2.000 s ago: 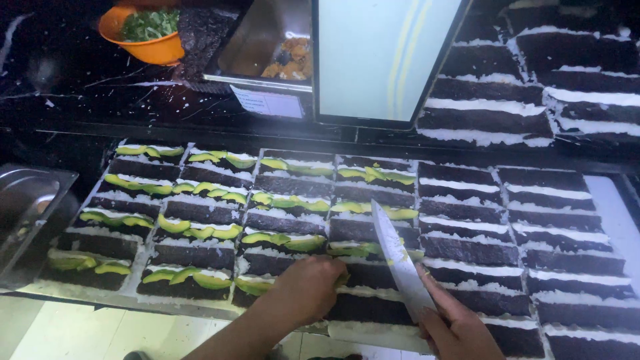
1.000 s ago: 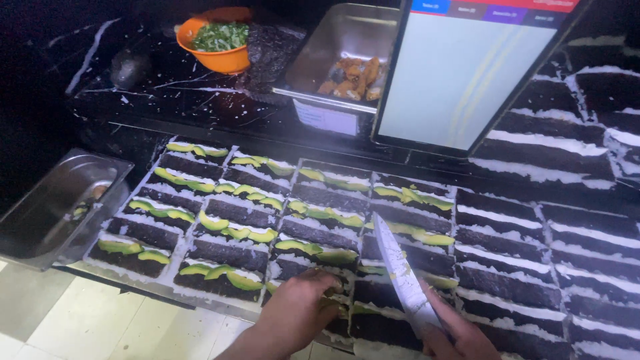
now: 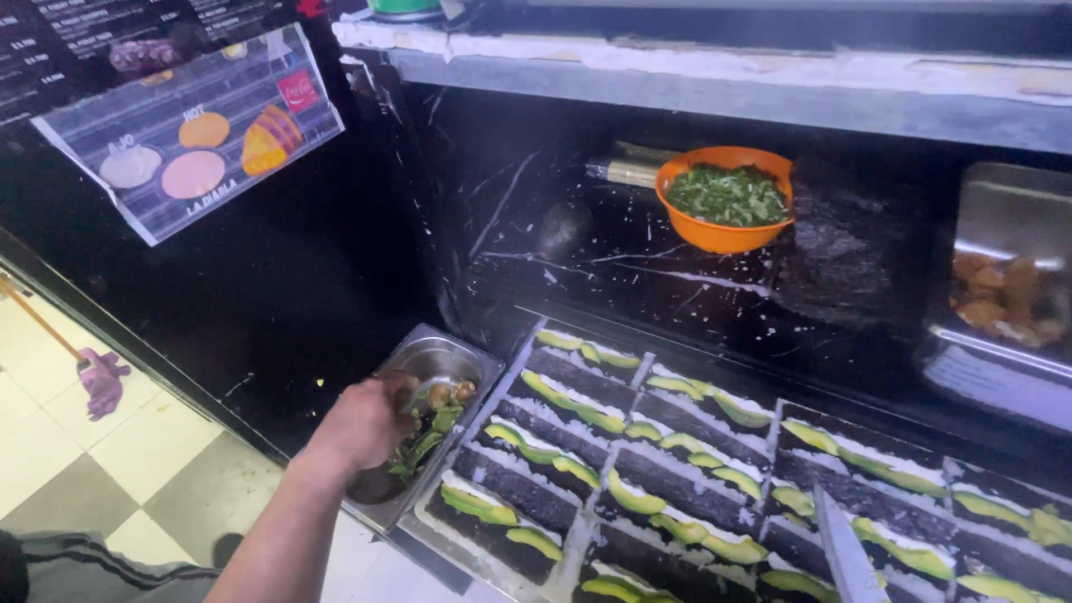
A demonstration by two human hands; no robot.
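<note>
My left hand (image 3: pixel 366 427) is over the steel container (image 3: pixel 440 347) at the left end of the counter, its fingers near avocado peels and pits (image 3: pixel 427 435); whether it holds any is hidden. A knife blade (image 3: pixel 844 544) points up at the lower right, over the rows; my right hand is outside the frame. Beside the container lie nori sheets (image 3: pixel 536 481) with rice and white strips, many topped with avocado slices (image 3: pixel 544 452).
An orange bowl of chopped greens (image 3: pixel 724 234) stands on the black marble counter, a rolled mat (image 3: pixel 630 173) beside it. At right is a steel tray of browned food (image 3: pixel 1005 293). A shelf (image 3: pixel 670 79) runs above. A mop (image 3: pixel 102 381) is on the tiled floor.
My left hand has moved from the nori rows to the steel container at the left. The view has swung left, and my right hand has left it.
</note>
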